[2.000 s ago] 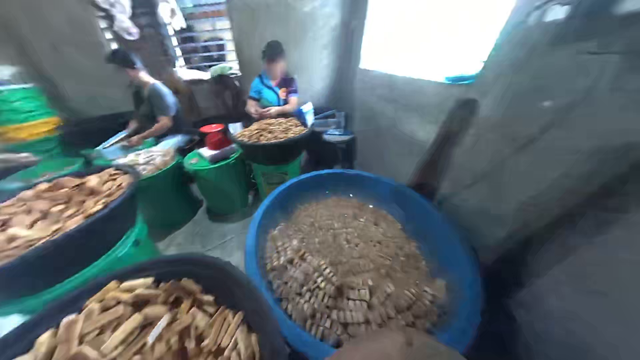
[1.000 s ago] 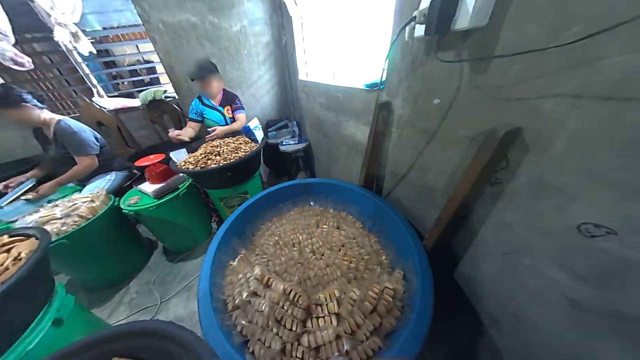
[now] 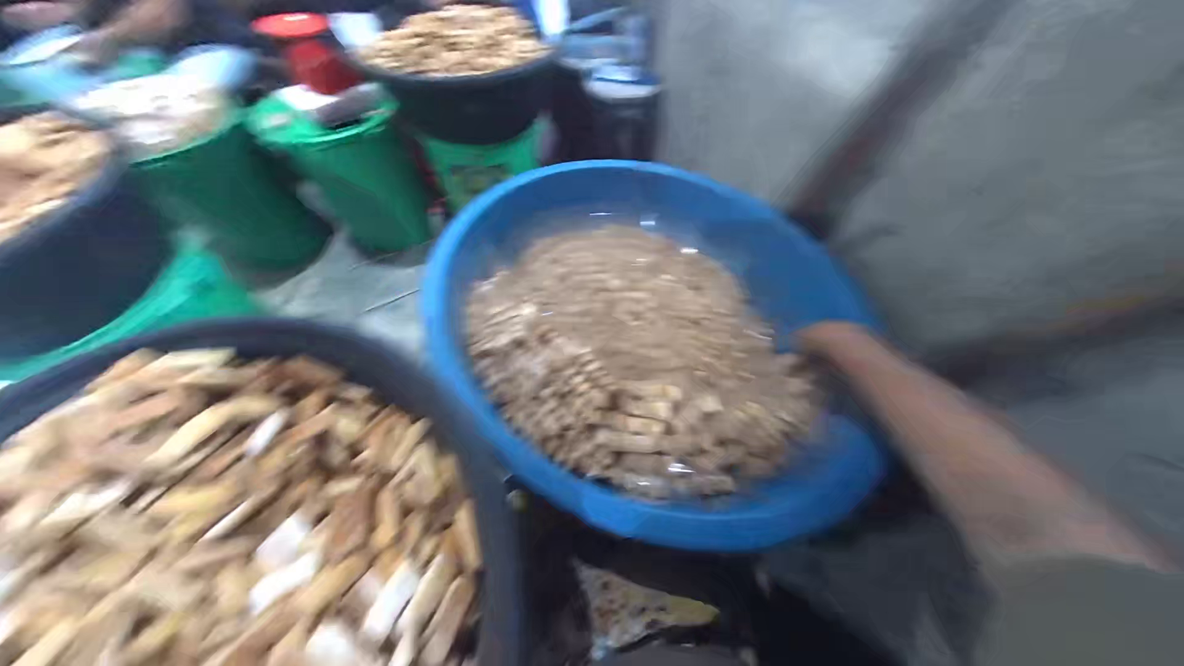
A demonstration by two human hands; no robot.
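My right hand [image 3: 825, 340] reaches in from the right, bare forearm stretched out, to the right side of a large blue plastic basin [image 3: 647, 532]. Motion blur hides its fingers, so I cannot tell whether they grip the rim or rest on what lies inside. Clear plastic packs of small brown pieces [image 3: 638, 370] fill the basin. At lower left, nearest to me, a black tub [image 3: 495, 555] holds loose tan and brown stick-shaped pieces [image 3: 277, 518], with some whitish ones among them. My left hand is out of view.
Green bins [image 3: 361, 185] stand at upper left, one with a red container [image 3: 310, 55] on top. Behind the basin, a black tub [image 3: 462, 102] of tan pieces rests on a green bin. Co-workers' arms show at the top left. A grey wall [image 3: 1045, 166] bounds the right.
My right forearm and hand have come into view at the basin's right side. The view has swung down and left, bringing the near black tub largely into the picture.
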